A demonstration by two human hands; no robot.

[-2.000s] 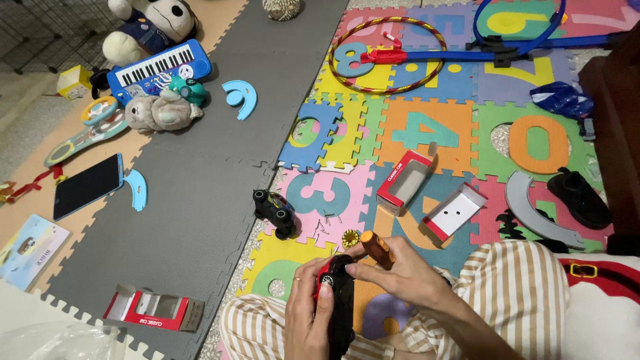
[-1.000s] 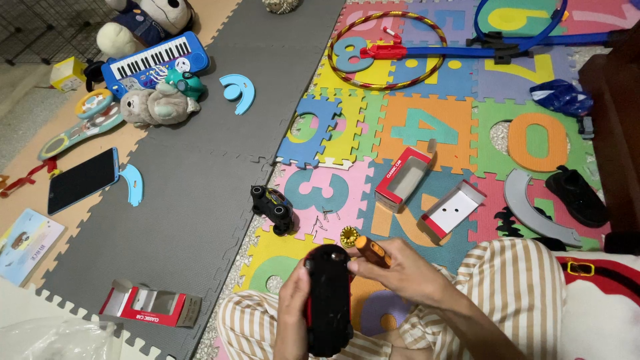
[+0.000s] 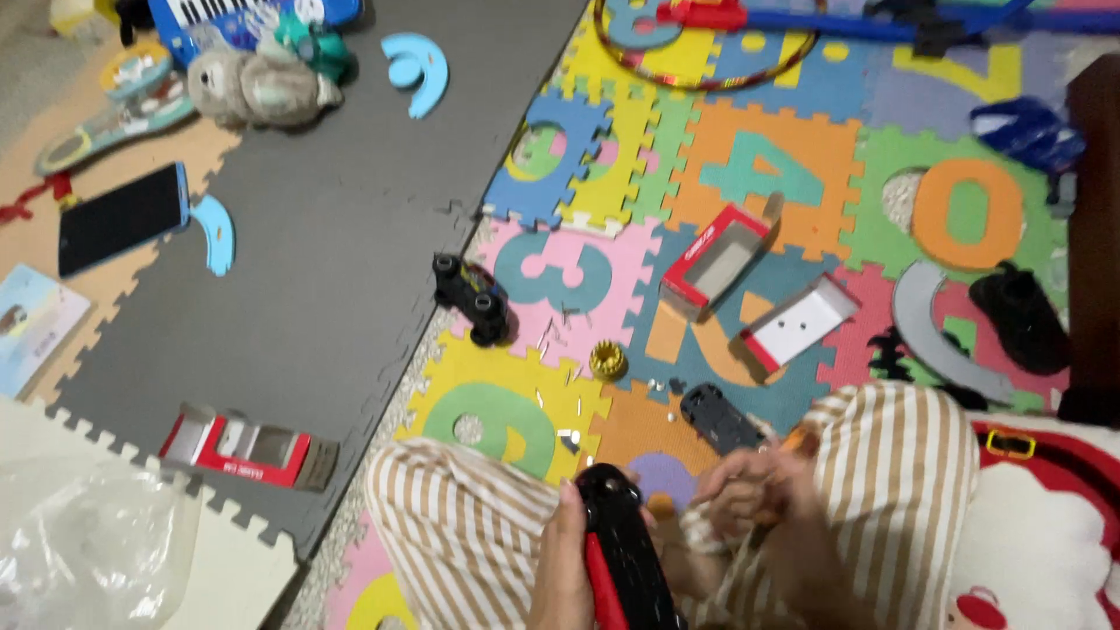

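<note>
My left hand (image 3: 560, 564) grips a red and black toy car (image 3: 626, 551), its dark underside turned up. To its right, my right hand (image 3: 766, 494) is blurred, fingers curled near my striped trouser leg; a bit of orange shows by the fingers, and what they hold is unclear. A dark grey toy car part (image 3: 722, 418) lies on the mat just beyond that hand. Farther off, a yellow ring-shaped piece (image 3: 607, 359) sits beside scattered small metal bits (image 3: 560, 337). A black toy car (image 3: 471, 297) rests on its side at the grey mat's edge.
Opened red and white boxes (image 3: 717, 258), (image 3: 796, 324) lie on the foam number mat, another box (image 3: 254, 451) at left. A grey curved track (image 3: 936, 337) and black shoe-like object (image 3: 1019, 315) are at right. Plush toys (image 3: 262, 87) and a tablet (image 3: 124, 219) lie left.
My right hand has moved away from the car's underside, where it held an orange-handled tool, towards the right. The car stays in my left hand. The view has shifted.
</note>
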